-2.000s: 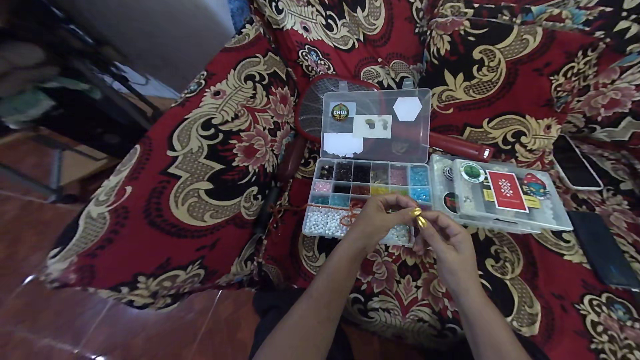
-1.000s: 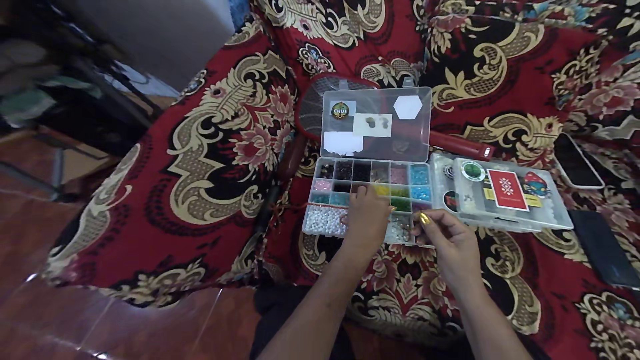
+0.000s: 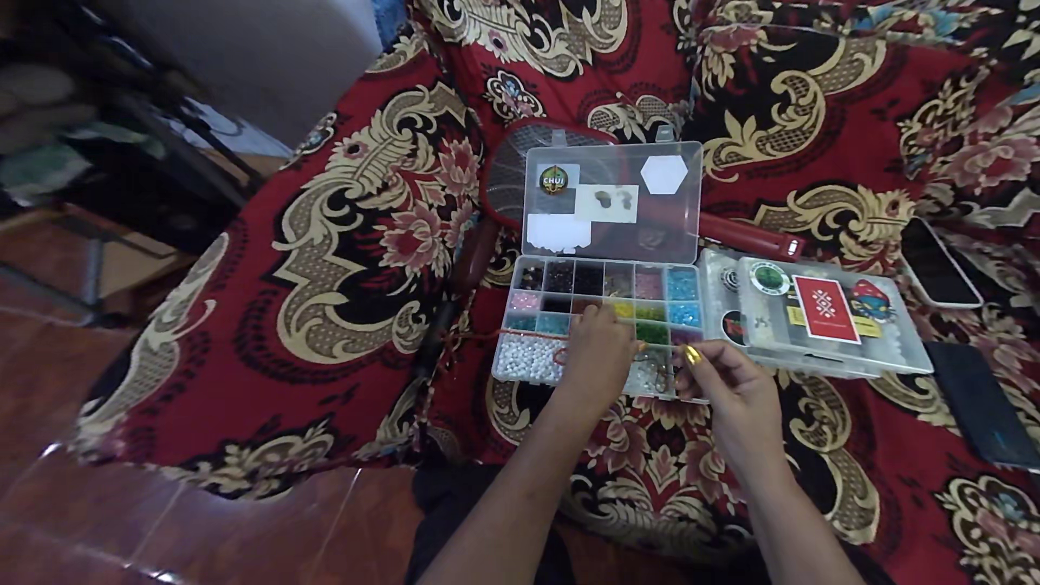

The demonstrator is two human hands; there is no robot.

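Note:
A clear plastic bead organizer box (image 3: 500,361) lies with its lid (image 3: 611,244) raised, its compartments holding beads of several colours. My left hand (image 3: 601,349) is over the middle compartments, fingertips down at the row with yellow beads (image 3: 622,309); whether they grip a bead is hidden. A thin red-orange cord (image 3: 520,334) runs across the box from the left and passes under this hand. My right hand (image 3: 727,378) is at the box's front right corner, thumb and fingers bent close together, with gold-coloured nails. What lies between its fingertips is too small to tell.
The box rests on a red patterned sofa cover (image 3: 382,268). Behind it lies a red racket with a mesh head (image 3: 505,175). To the right are closed clear plastic cases (image 3: 902,357) with stickers, a white-edged phone (image 3: 938,264) and a dark flat object (image 3: 983,402).
Two seconds ago my hands were together at the box's front right. My left hand has since moved away to the left, over the middle compartments. My right hand has stayed near the front right corner.

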